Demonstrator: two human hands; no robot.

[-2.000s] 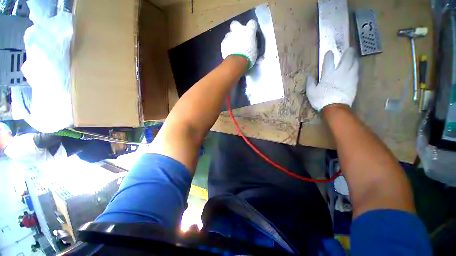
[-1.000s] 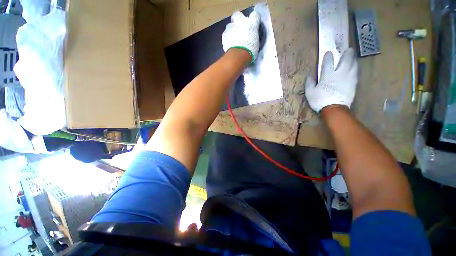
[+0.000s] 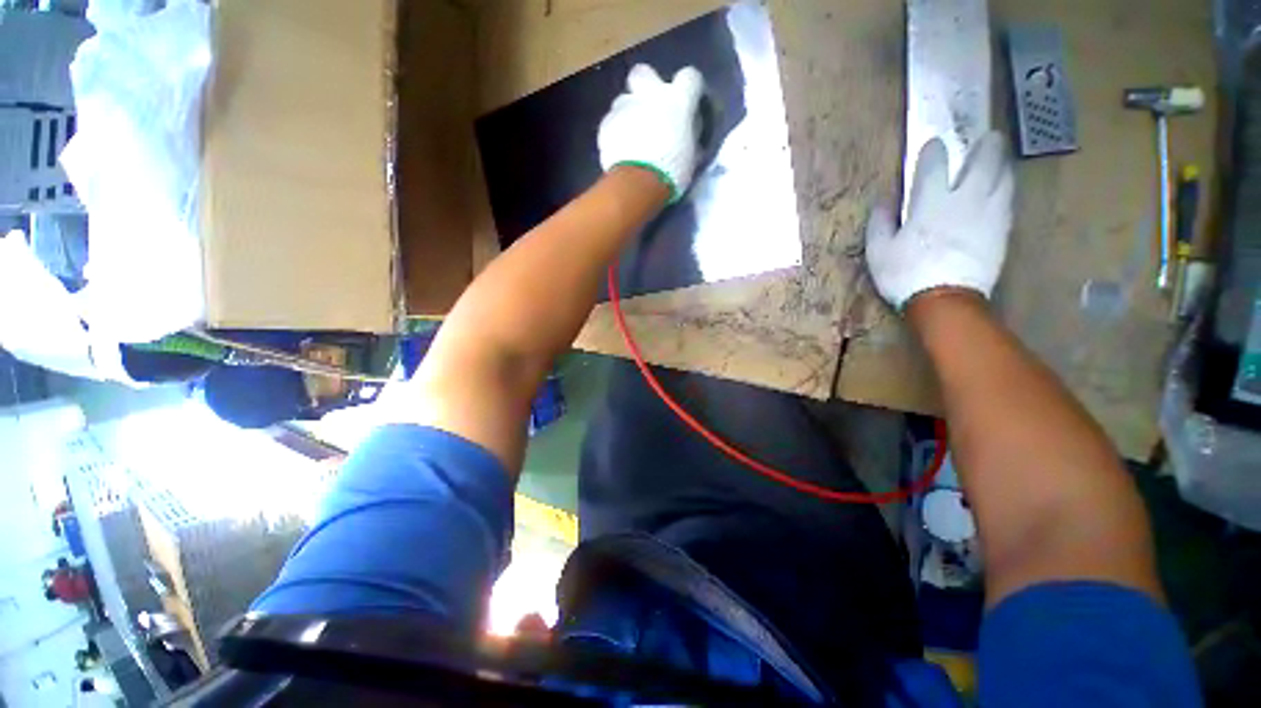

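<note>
The flat metal sheet point(image 3: 546, 159) lies tilted on the bench in front of me, dark on the left with a bright silver area on the right. My left hand point(image 3: 650, 134), in a white knit glove with a green cuff edge, is on the sheet over a small dark air sander point(image 3: 710, 125), mostly hidden under the palm. A red air hose point(image 3: 719, 451) shows from beside my left forearm. My right hand point(image 3: 945, 228), gloved, rests palm down with fingers spread on the lower end of the silver metal strip point(image 3: 947, 76), holding nothing.
Right of the strip lie a perforated metal plate point(image 3: 1041, 97), a hammer point(image 3: 1163, 187) and a yellow and dark screwdriver point(image 3: 1185, 228). A plastic-wrapped panel point(image 3: 1249, 332) is far right. A large cardboard box point(image 3: 297, 166) and white plastic wrap point(image 3: 138, 166) are left. A dark-haired head, perhaps a person, shows lower left.
My left hand has moved a little left over the sheet, away from the silver area. My right hand stays on the strip. The whole view has shifted slightly.
</note>
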